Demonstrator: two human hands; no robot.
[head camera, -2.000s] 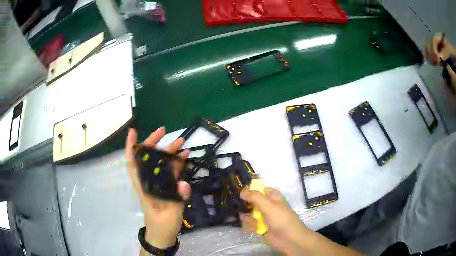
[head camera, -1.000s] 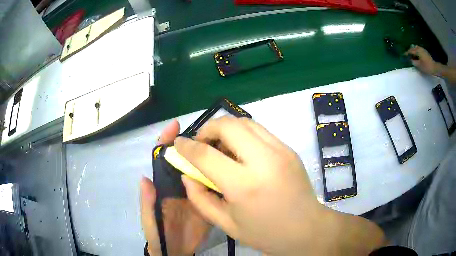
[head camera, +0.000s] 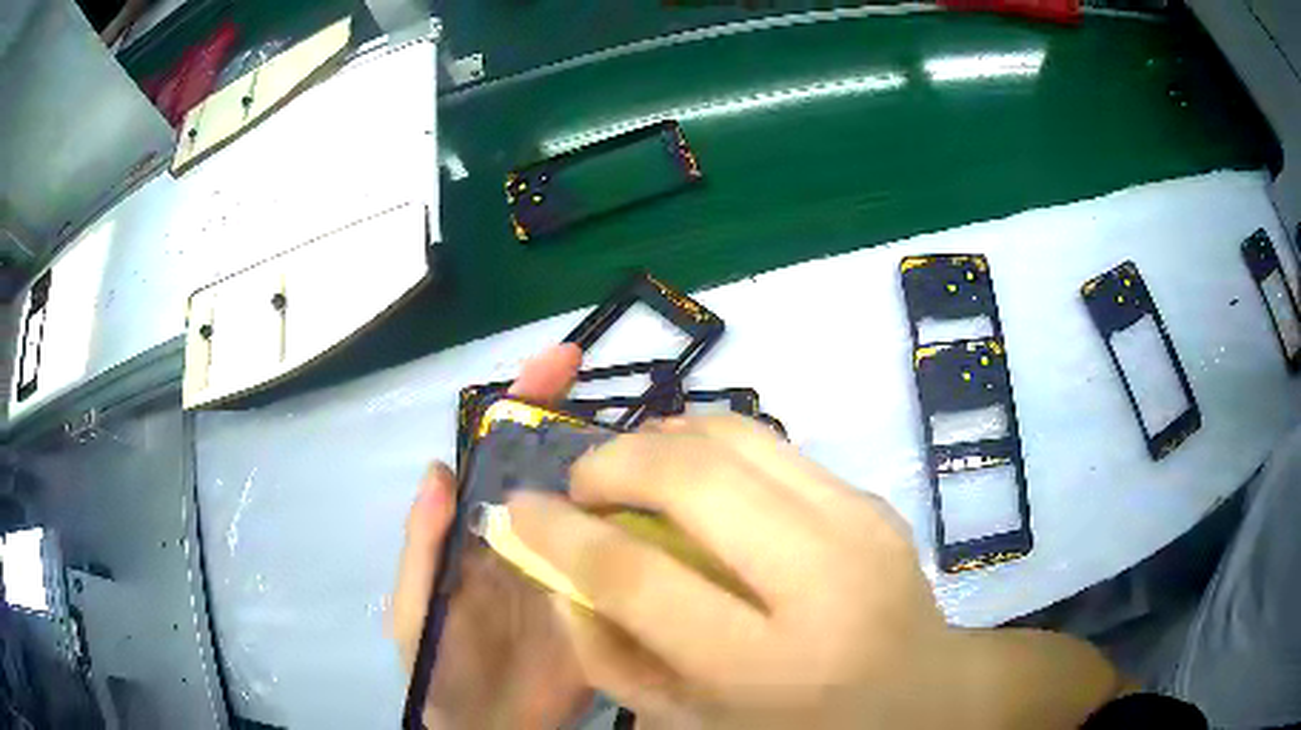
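A black phone middle frame (head camera: 535, 454) with a gold top edge is in my left hand (head camera: 492, 642), tilted, its fingers around the sides and palm showing through the window. My right hand (head camera: 756, 571) grips a deburring knife (head camera: 535, 559) with a yellow handle. Its pale front end is at the frame's upper panel; the right fingers hide part of the panel, and contact is blurred. Behind my hands, several overlapping black frames (head camera: 645, 331) lie on the white sheet (head camera: 328, 528), partly hidden.
One frame (head camera: 606, 181) lies on the green belt (head camera: 813, 157). Overlapping frames (head camera: 965, 414) and a single frame (head camera: 1146, 360) lie on the sheet at right. Cream guide plates (head camera: 307, 307) stand at left. A grey sleeve (head camera: 1256, 571) of a person shows at the right edge.
My hands came together from apart, knife brought onto the held frame; its pale end then moved lower on the panel. The frame on the belt shifted left. The neighbour's hand left view.
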